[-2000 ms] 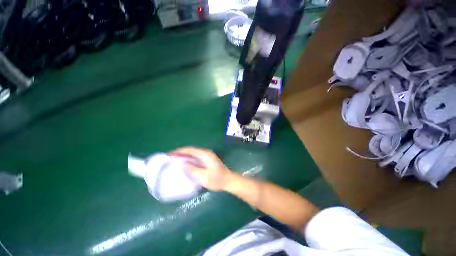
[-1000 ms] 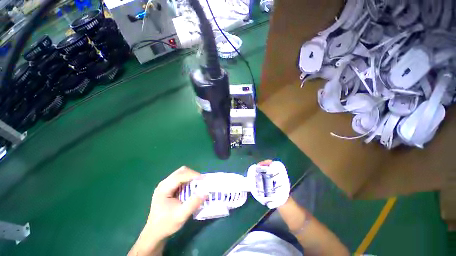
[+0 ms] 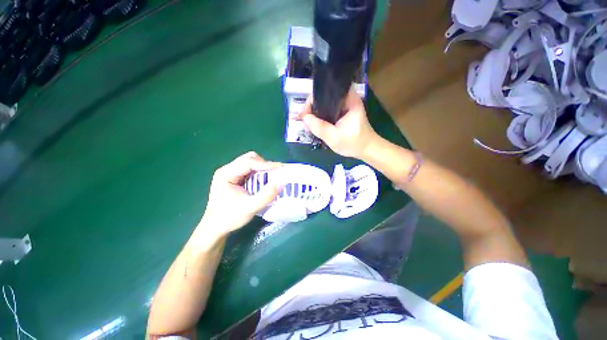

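Note:
My left hand (image 3: 236, 192) holds the white slotted fan head (image 3: 299, 189) on the bench in front of me. The white clip stand (image 3: 356, 191) lies against the right end of the fan head, and no hand is on it. My right hand (image 3: 339, 126) grips the lower end of the black electric screwdriver (image 3: 341, 46), which hangs from above. The screwdriver's tip is hidden by my hand. The screw feeder (image 3: 297, 86) stands behind the screwdriver and is partly covered by it.
A large cardboard box (image 3: 426, 86) of pale clip stands (image 3: 532, 109) is at the right. Dark rounded parts (image 3: 50, 46) are piled at the upper left. A metal bracket (image 3: 14, 248) and a thin white cable (image 3: 12, 309) are at the left edge.
My right hand has let go of the clip stand and taken hold of the screwdriver. My left hand still holds the fan head. The view has shifted.

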